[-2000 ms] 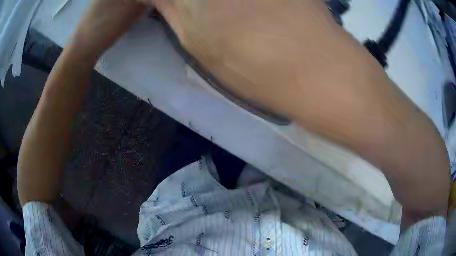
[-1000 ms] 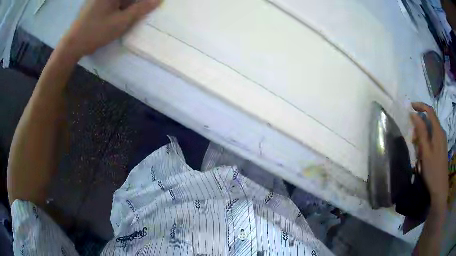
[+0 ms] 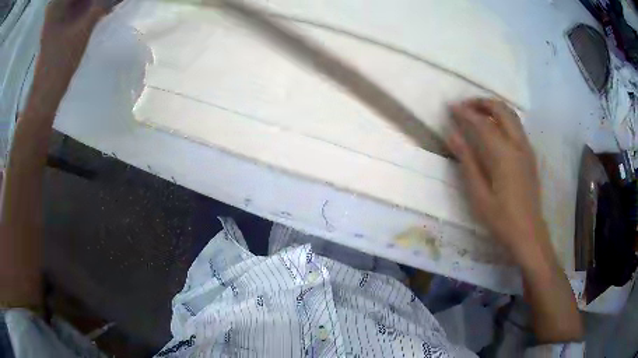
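Note:
A cream fabric panel (image 3: 231, 77) lies flat, its notched edge at the left and straight fold lines running across it. A long grey-brown template strip (image 3: 336, 70) crosses the panel diagonally, from the top edge of the picture down to the right. My right hand (image 3: 493, 164), slightly blurred, holds the strip's right end between thumb and fingers over the panel. My left hand (image 3: 78, 10) is at the upper left, cut off by the top edge; its fingertips and any hold are hidden.
The iron (image 3: 594, 217) is parked at the right edge. A dark oval object (image 3: 589, 56) lies at the upper right beside crumpled white cloth (image 3: 622, 98). The white table's (image 3: 210, 175) stained front edge runs before my shirt, above the dark floor (image 3: 133, 224).
My right hand has let go of the iron, now at the right edge, and taken the strip. The strip now lies diagonally across the panel. My left hand has moved up and left.

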